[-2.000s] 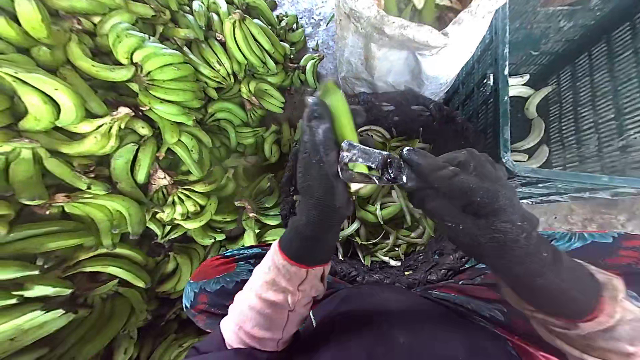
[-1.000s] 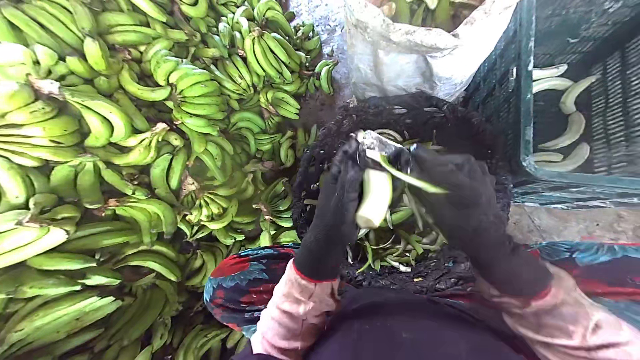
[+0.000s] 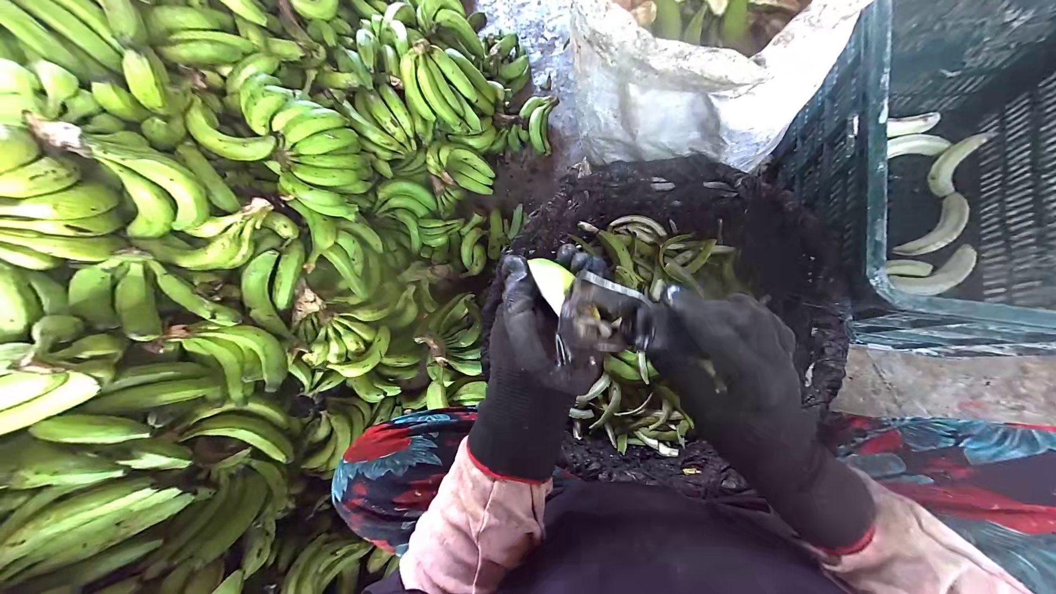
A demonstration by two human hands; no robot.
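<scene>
Both my hands wear black gloves. My left hand [image 3: 532,338] is closed around a partly peeled green banana [image 3: 550,283], whose pale end shows between thumb and fingers. My right hand [image 3: 726,355] grips a metal peeler [image 3: 606,305], its head against the banana; the blade is blurred. Below my hands, green peel strips [image 3: 652,256] lie in a dark, rough-walled basket [image 3: 693,177] between my knees.
Heaped bunches of green bananas [image 3: 322,157] fill the left side. A green plastic crate [image 3: 879,165] at the right holds several peeled bananas [image 3: 945,223]. A white plastic sack [image 3: 668,99] stands beyond the basket.
The banana's pale end pointed down toward me one second ago; now a pale end points up and left. The peel strip that hung by the right hand is no longer seen there.
</scene>
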